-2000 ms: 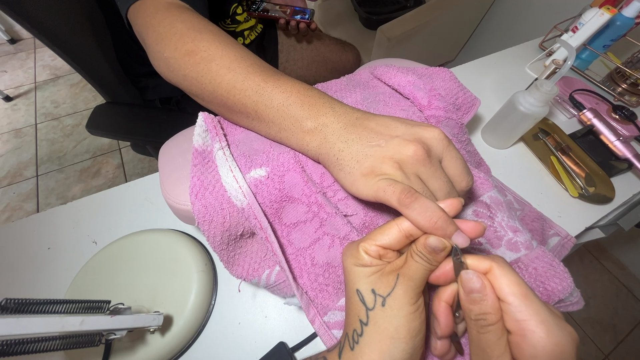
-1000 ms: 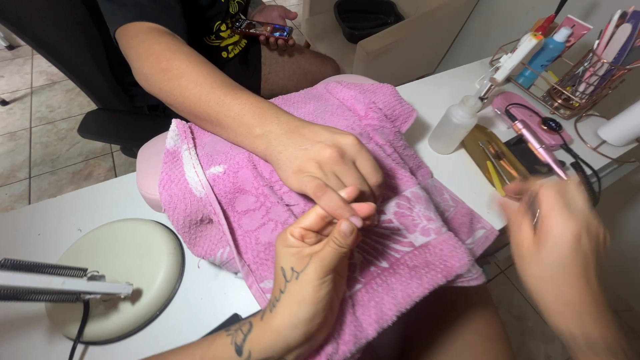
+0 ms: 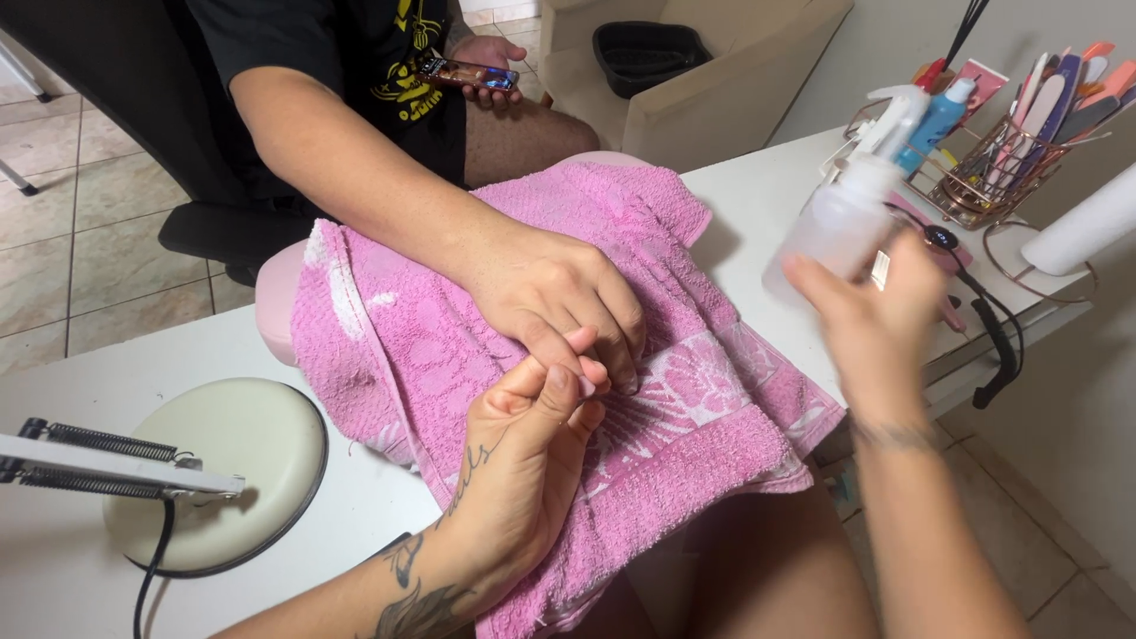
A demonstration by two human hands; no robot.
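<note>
My left hand (image 3: 532, 417) holds the fingertip of a person's finger between thumb and fingers. That person's hand (image 3: 559, 293) lies palm down on a pink towel with white patterns (image 3: 692, 444), draped over a pink cushion. On the right, my right hand (image 3: 874, 311), blurred by motion, has its thumb across the lower part of a translucent plastic bottle (image 3: 839, 222). The bottle is blurred too and leans over the white tabletop. The hand hides part of the bottle's lower side and the things behind it.
A lamp base (image 3: 222, 470) with a sprung arm stands at the left. At the right are a wire basket of nail files (image 3: 1003, 186), a blue bottle (image 3: 932, 129), a black cable (image 3: 994, 328) and a white paper roll (image 3: 1087, 222). The seated person holds a phone (image 3: 470, 74).
My right hand has moved away from the held finger, first to the tray of tools, then onto the translucent bottle. The dark metal tool it held is out of sight. My left hand still holds the finger.
</note>
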